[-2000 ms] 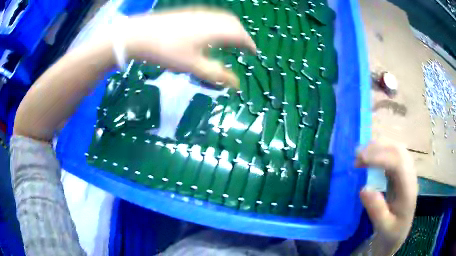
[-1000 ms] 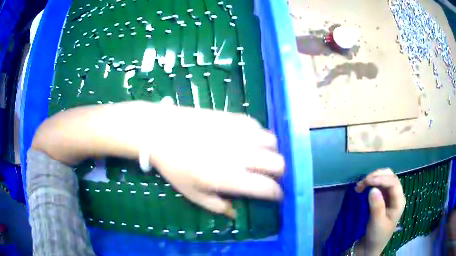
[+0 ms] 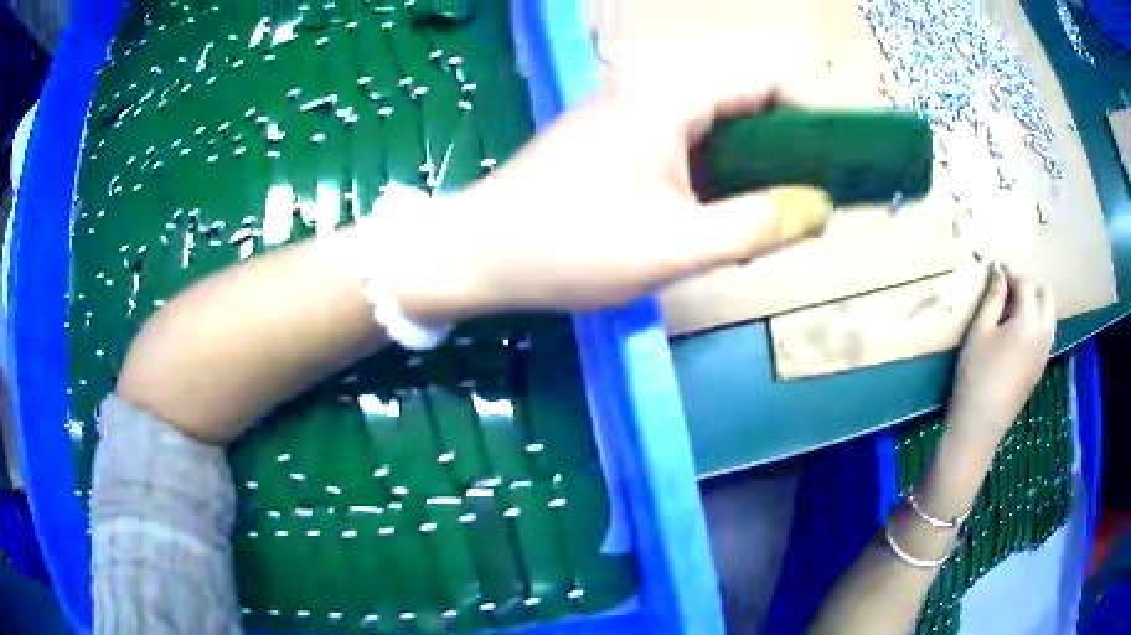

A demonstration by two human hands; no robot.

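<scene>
My left hand (image 3: 595,217) is shut on a green plate (image 3: 856,155), held between the fingers and the yellow-brown covered thumb above the cardboard, right of the crate. My right hand (image 3: 1007,329) is at the lower edge of the loose pile of small silver metal pieces (image 3: 967,75), fingertips together on the cardboard; whether a piece is between them is too small to tell. The large blue crate (image 3: 657,422) holds overlapping rows of green plates (image 3: 385,434) with silver dots, partly hidden by my left arm.
Cardboard sheets (image 3: 868,329) lie on the green bench top (image 3: 732,397). A second blue crate (image 3: 1086,434) with rows of green plates on a white liner is at the lower right, partly behind my right forearm.
My left hand has moved from over the crate to the right and up, now with a green plate. My right hand has moved up to the silver pieces. The view has shifted right.
</scene>
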